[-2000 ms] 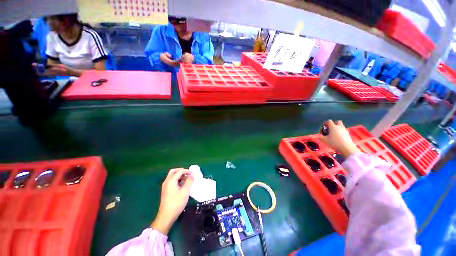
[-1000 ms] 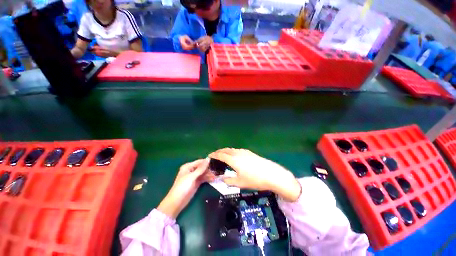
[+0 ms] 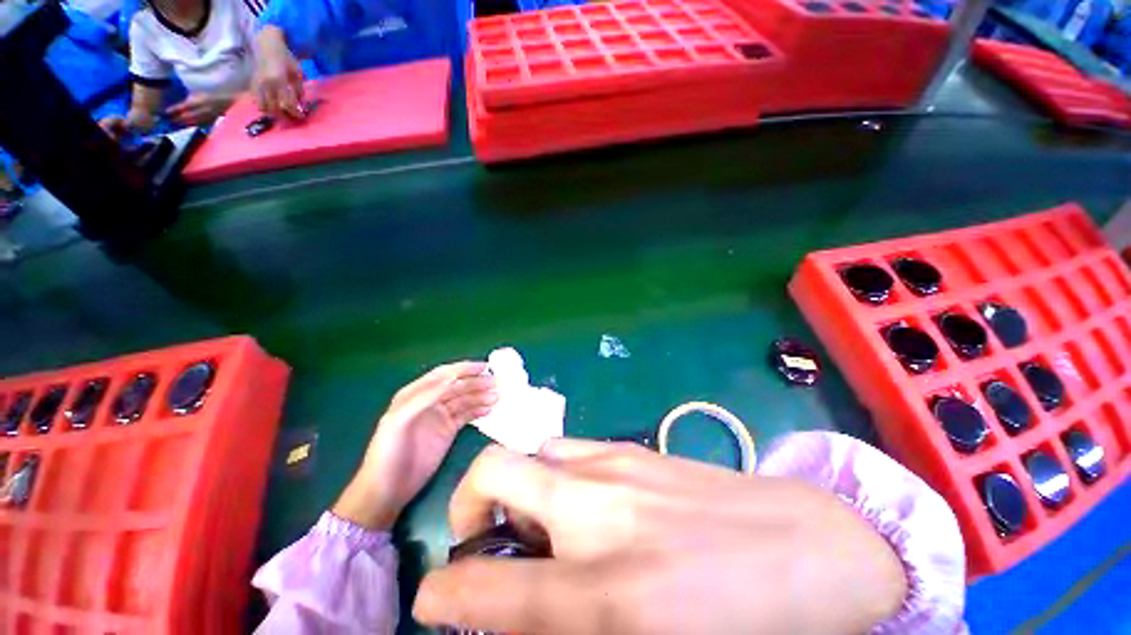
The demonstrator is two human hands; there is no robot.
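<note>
My left hand is left of centre, its fingertips on the left edge of the crumpled white wiping cloth. My right hand is large and near the camera at the bottom centre. Its thumb and fingers grip a black glossy watch module, seen only in part. The hand hides nearly all of the black test fixture; whether the module touches it cannot be told.
Red foam trays with black discs stand at left and right. Beside the right hand is a cream tape ring. A labelled disc and clear scrap lie on green. Opposite are stacked trays and people's hands.
My right hand has moved down and nearer with the module, away from my left hand, and now covers the fixture. The tape ring shows again. A person's hand opposite reaches onto the red foam sheet.
</note>
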